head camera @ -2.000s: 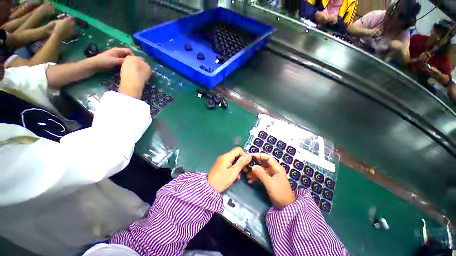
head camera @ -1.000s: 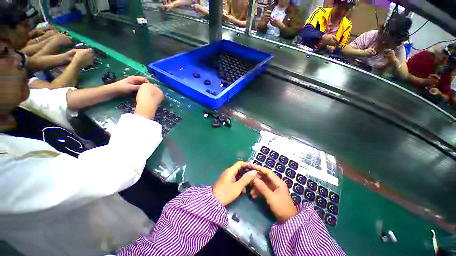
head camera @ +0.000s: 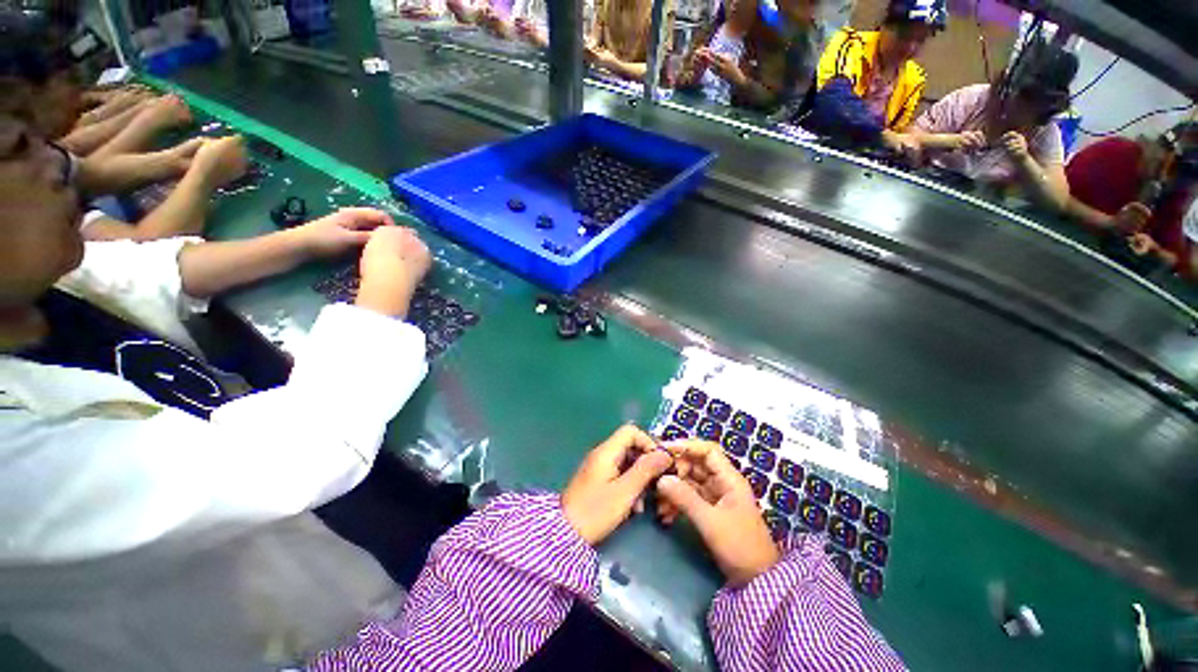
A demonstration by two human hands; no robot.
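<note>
My left hand [head camera: 612,483] and my right hand [head camera: 720,505] meet fingertip to fingertip over the near left edge of the sticker sheet. Between the fingertips is a small black unit [head camera: 666,462], mostly hidden by the fingers. The sticker sheet [head camera: 817,504] lies on the green bench with rows of black rounded squares with coloured rings. White strips [head camera: 788,407] cross its far part. The right hand and sleeve cover part of its near left side.
A blue bin [head camera: 565,268] with black units stands on the belt side. Loose units [head camera: 573,319] lie between bin and sheet. A neighbour's white-sleeved arm [head camera: 344,381] works at left over another sheet. Small pieces [head camera: 1021,621] lie at right. People sit across the belt.
The view has tilted up since the oldest frame, so the bench sits lower in the picture. My hands stay together at the sheet's edge, with slightly shifted fingers.
</note>
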